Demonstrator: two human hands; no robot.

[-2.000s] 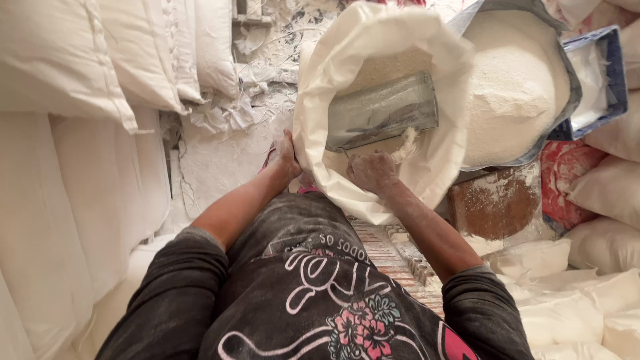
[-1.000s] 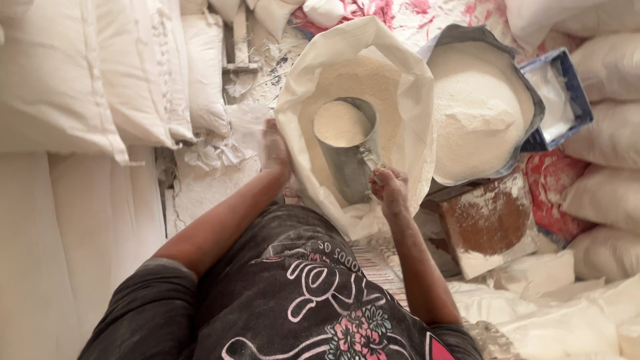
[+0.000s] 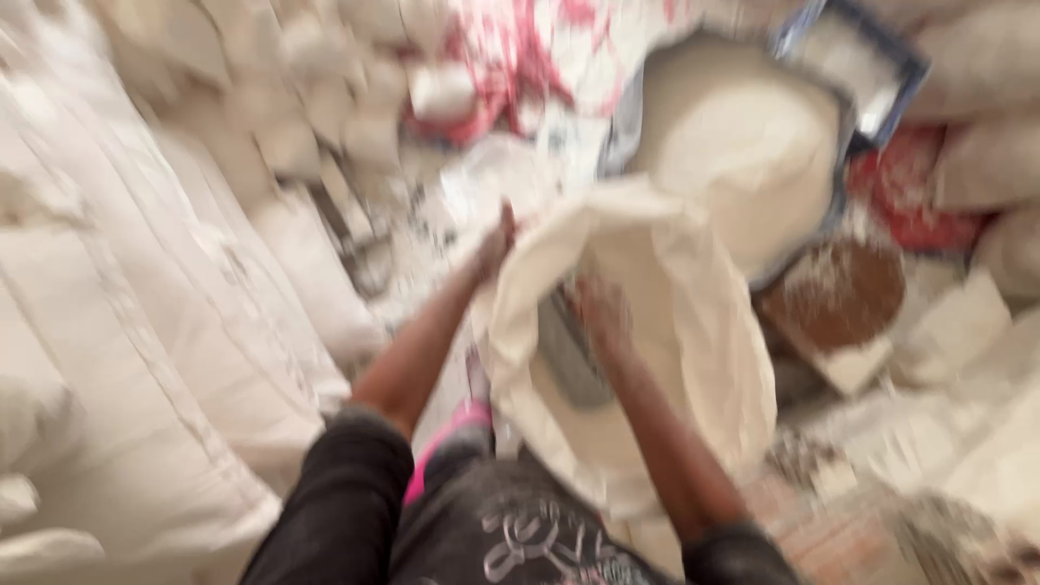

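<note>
An open white woven sack [image 3: 731, 357] stands before me, with pale powder [image 3: 569, 422] inside it. Within its mouth, my right hand [image 3: 601, 313] is closed at the upper end of a grey metal scoop [image 3: 573, 349]. The scoop lies low against the powder, and blur hides its handle and how full it is. My left hand [image 3: 497, 244] is at the sack's upper left rim; its grip on the cloth is too blurred to tell.
A grey-lined container [image 3: 626, 130] heaped with pale powder stands beyond the sack. Right of it are a blue crate [image 3: 910, 77], a powdery brown block [image 3: 845, 292] and a red sack [image 3: 910, 191]. Filled white sacks [image 3: 122, 349] are stacked at the left.
The scoop, upright and full of powder a second ago, now lies lower and tilted inside the sack with my right hand at its upper end. The view has shifted and turned.
</note>
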